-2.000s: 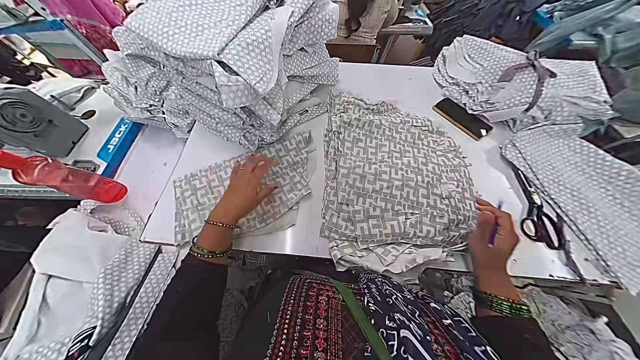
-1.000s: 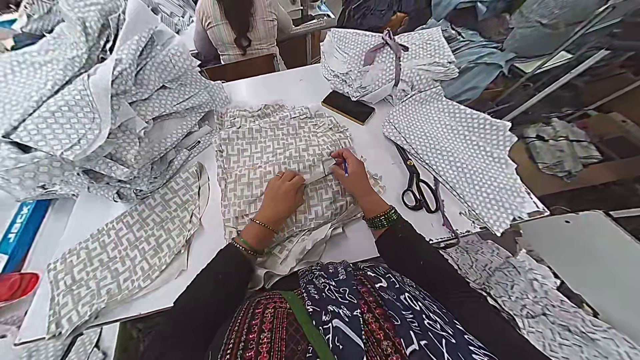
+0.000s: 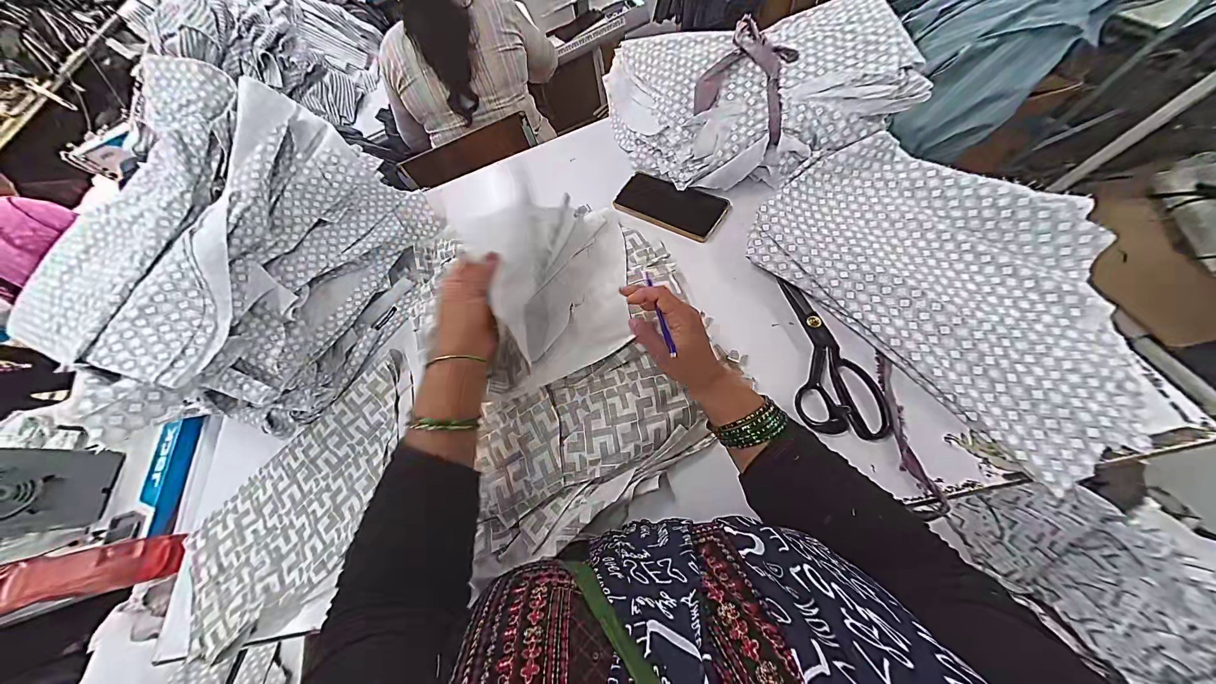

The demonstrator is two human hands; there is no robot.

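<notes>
My left hand (image 3: 467, 309), partly blurred, grips the left side of a lifted fabric piece (image 3: 579, 304), whose plain pale underside shows. Below it lies a stack of grey-and-white geometric print fabric (image 3: 589, 427) on the white table. At the lifted piece's right edge is my right hand (image 3: 670, 332), with a purple pen (image 3: 662, 318) held between the fingers; whether these also pinch the cloth is not clear. More fabric of the same print (image 3: 294, 503) lies to the left, partly beneath a large heap of dotted cloth (image 3: 275, 247).
A phone (image 3: 672, 205) lies behind my right hand, and black-handled scissors (image 3: 836, 380) lie to its right. A tied bundle of dotted fabric (image 3: 760, 95) stands at the back, above a flat dotted stack (image 3: 940, 294). Beyond the table a person (image 3: 475, 66) sits facing away.
My left hand has come from the left-hand fabric onto the main stack, where a piece is now lifted with its pale side showing. My right hand has moved inward from the stack's right edge. The view has shifted.
</notes>
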